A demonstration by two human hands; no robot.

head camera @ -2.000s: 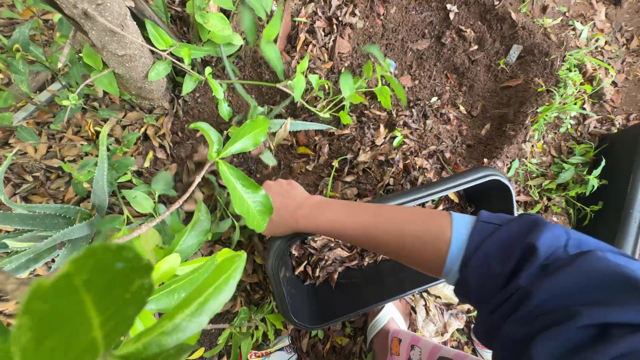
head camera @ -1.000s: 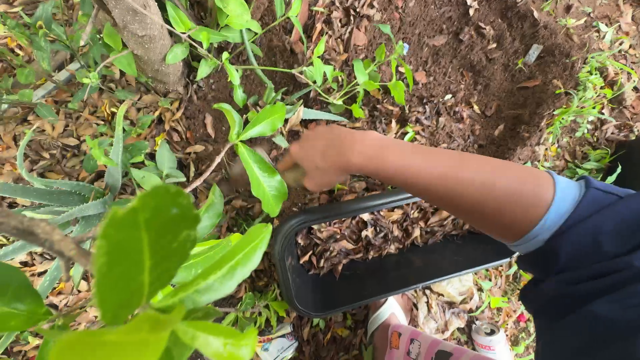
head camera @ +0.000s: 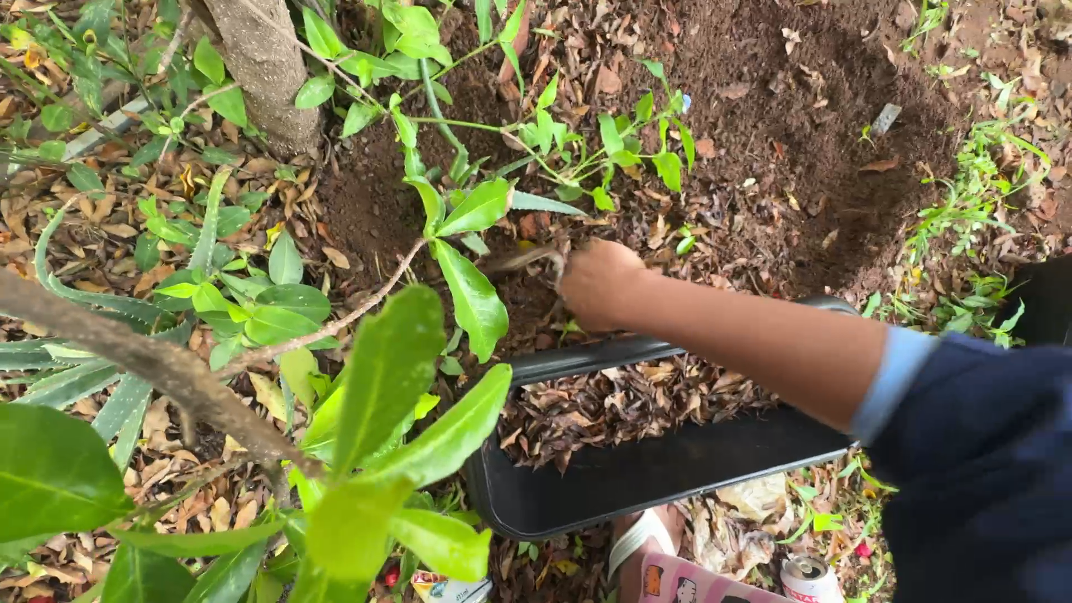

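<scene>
My right hand [head camera: 601,283] reaches in from the right, its fingers closed on a thin, blurred object [head camera: 528,258], perhaps a small hand tool; its exact kind cannot be told. The object points left over dark soil, partly behind a green leaf. Just below my forearm lies a black plastic planter trough [head camera: 695,465], with dry brown leaves [head camera: 620,406] heaped along its upper side. My forearm hides part of its rim. My left hand is out of view.
A tree trunk [head camera: 264,75] stands upper left, with aloe-like leaves [head camera: 126,402] below it. A leafy branch [head camera: 176,368] crosses the lower left foreground. A sandalled foot [head camera: 645,536] and a drink can [head camera: 808,578] are at the bottom. A shallow soil hollow [head camera: 854,201] lies upper right.
My right hand has moved off the trough's upper left rim to the soil just above it. The thin object in its grip now shows more plainly.
</scene>
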